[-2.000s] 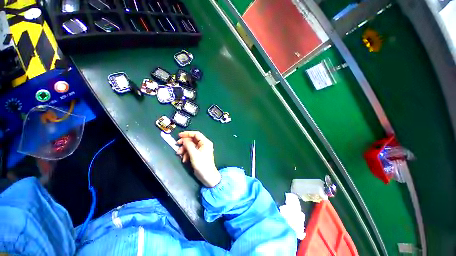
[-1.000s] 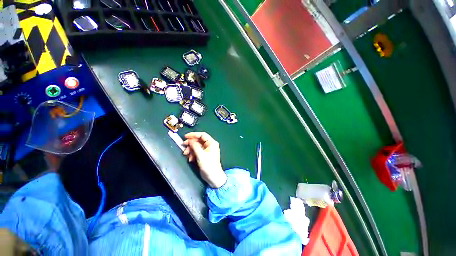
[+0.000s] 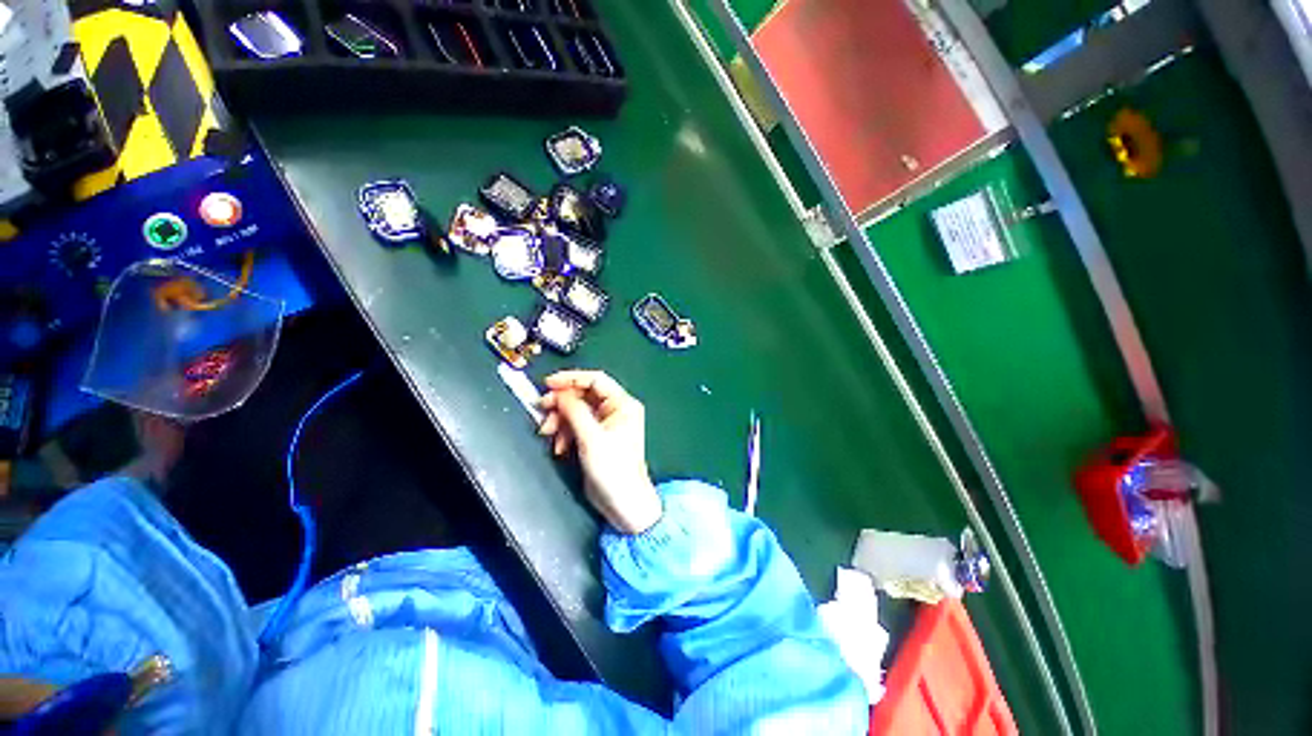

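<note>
My right hand is at the bench edge, palm down, its thumb and fingertips pinched on the near end of a small white strip. The strip points towards a loose pile of watch case assemblies, just short of the nearest one. One case lies left of the pile, one beyond it and one to its right. My left hand is not visible; only the blue sleeve shows at lower left.
A black compartment tray with dark shiny pieces is at the top. The blue press base with a clear curved piece is at left. A thin silver stick, bottle, white wipes and orange-red tray are at right.
The whole view has shifted, so the bench items sit further right and slightly higher. My right hand keeps its pinch on the strip. A dark blue and brown shape now shows at the lower left corner.
</note>
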